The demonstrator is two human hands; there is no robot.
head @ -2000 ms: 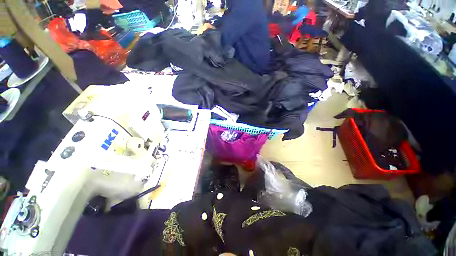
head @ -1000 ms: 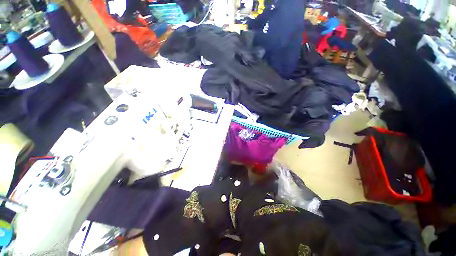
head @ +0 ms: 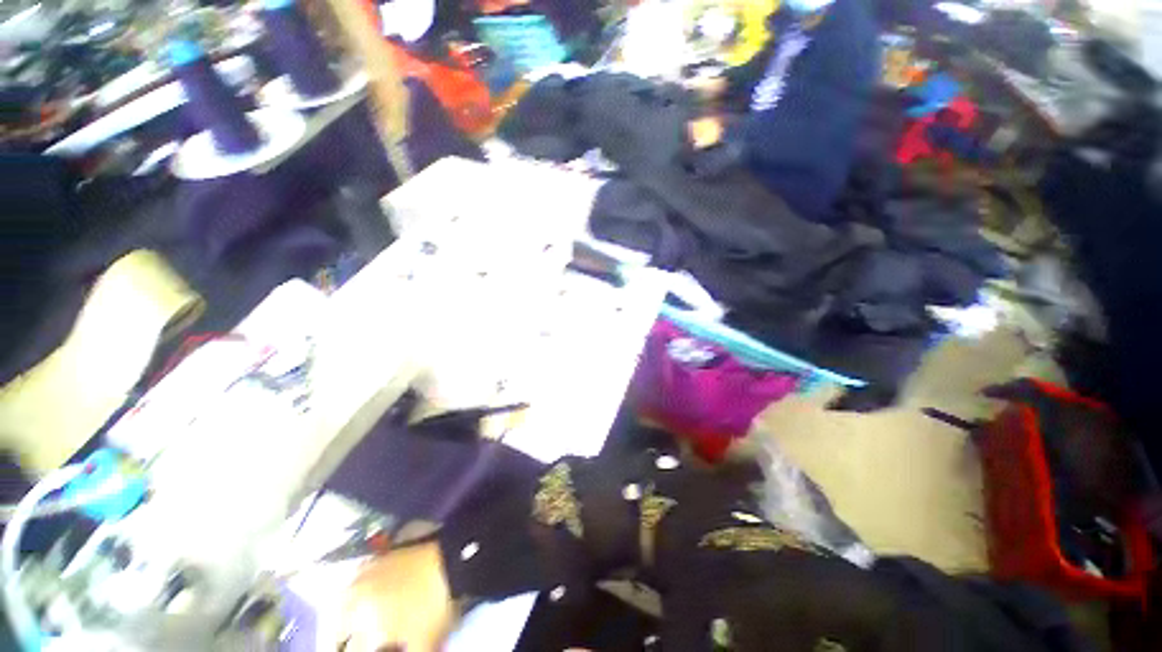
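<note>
The view is blurred. Dark purple cloth (head: pixel 414 469) lies under the arm of the cream-white sewing machine (head: pixel 351 408) and reaches the black sleeve with gold flowers. A bare hand, seemingly my right hand (head: pixel 405 596), lies at the bottom edge, left of the sleeve, beside the machine bed. It is overexposed and cut off, so its fingers and anything in them cannot be made out. My left hand is not in view. The needle area is hidden or lost in glare.
Purple thread cones (head: pixel 214 108) stand upper left. A cream-yellow curved piece (head: pixel 96 363) is behind the machine. Black garments (head: pixel 752 229) heap beyond the table. A turquoise basket with magenta cloth (head: pixel 714 389) and a red basket (head: pixel 1019 497) are to the right. A person in dark blue (head: pixel 816 115) is behind.
The view has swung left and down, so everything sits farther right in the picture. More of the hand, the thread cones and the cream-yellow piece now shows.
</note>
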